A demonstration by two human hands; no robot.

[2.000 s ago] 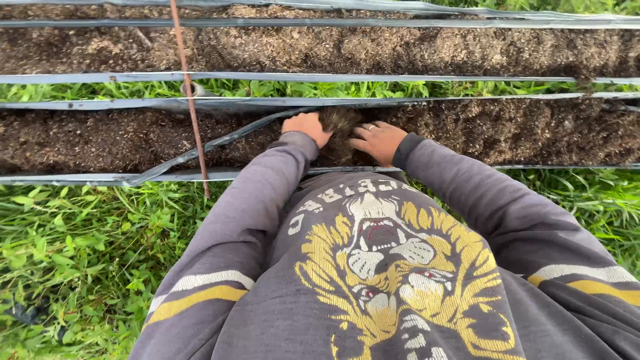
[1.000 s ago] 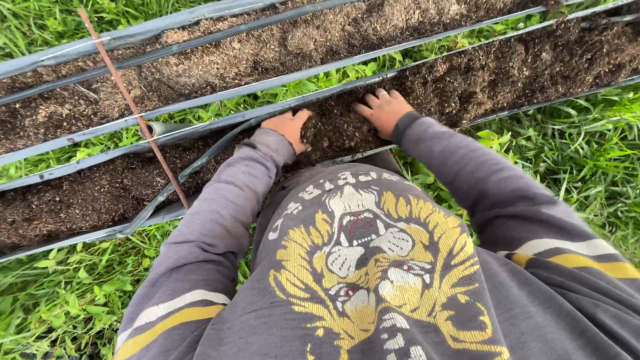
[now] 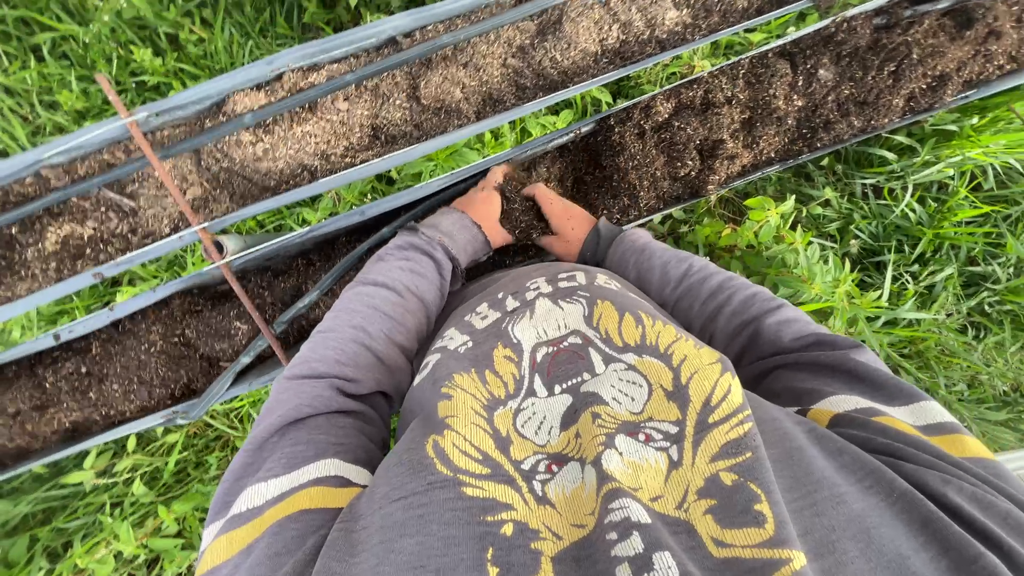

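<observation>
Dark, loose soil lies heaped between my two hands in the nearer long trough. My left hand cups the heap from the left, its fingers close to the trough's far edge. From the right, my right hand curves around the same soil, thumb and fingers partly sunk in it. Just left of my left hand, a thin black hose runs slantwise across the trough. More soil mixed with light bits fills the trough to the right.
A rusty metal rod crosses both troughs at the left, beside a short grey pipe end. A second soil-filled trough with a hose along it runs parallel beyond. Green grass grows around and between them.
My hands have come closer together around the soil since a second ago, when they lay farther apart on it. The view has turned since the first frame.
</observation>
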